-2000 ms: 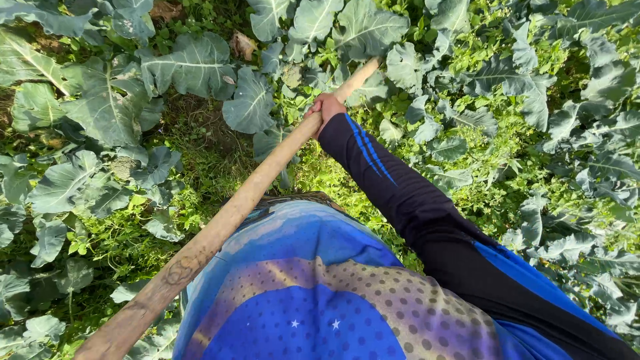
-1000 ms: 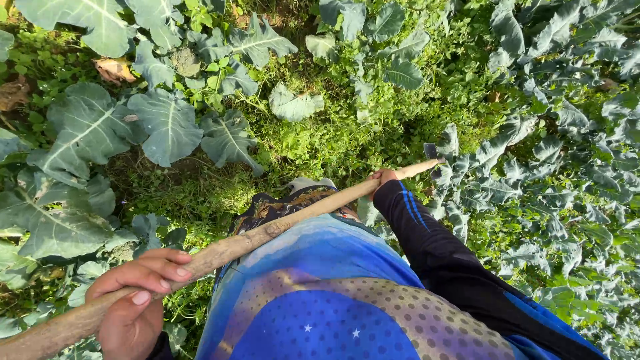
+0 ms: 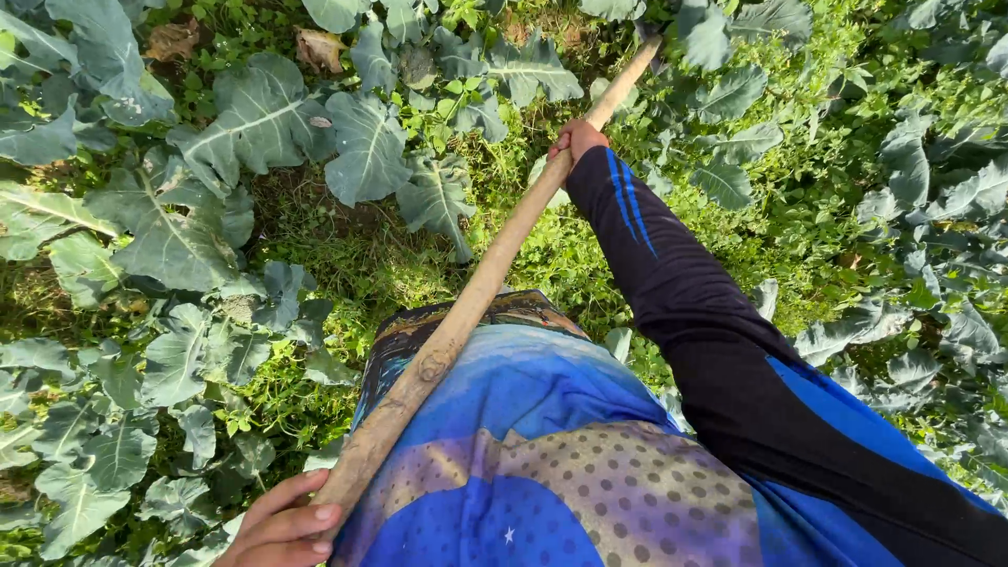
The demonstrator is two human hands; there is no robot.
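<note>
A long wooden handle (image 3: 488,272) runs slantwise across my body, from the bottom left up to the top right. My right hand (image 3: 581,142) is closed around it near the upper end. Low in the view, my left hand (image 3: 287,524) rests against the handle's lower part, its fingers spread along the wood and the palm cut off by the frame. At the far end a dark tool head (image 3: 655,49) shows only in part among the leaves, so its shape cannot be told.
Broad-leaved brassica plants (image 3: 177,224) stand on the left, with more brassica plants (image 3: 906,165) on the right. Low green weeds (image 3: 748,236) grow between them. Dry brown leaves (image 3: 319,49) lie at the upper left.
The handle's far end has swung from the right toward the top of the view, and my right hand has moved up with it. My left hand now sits lower and farther right than one second ago.
</note>
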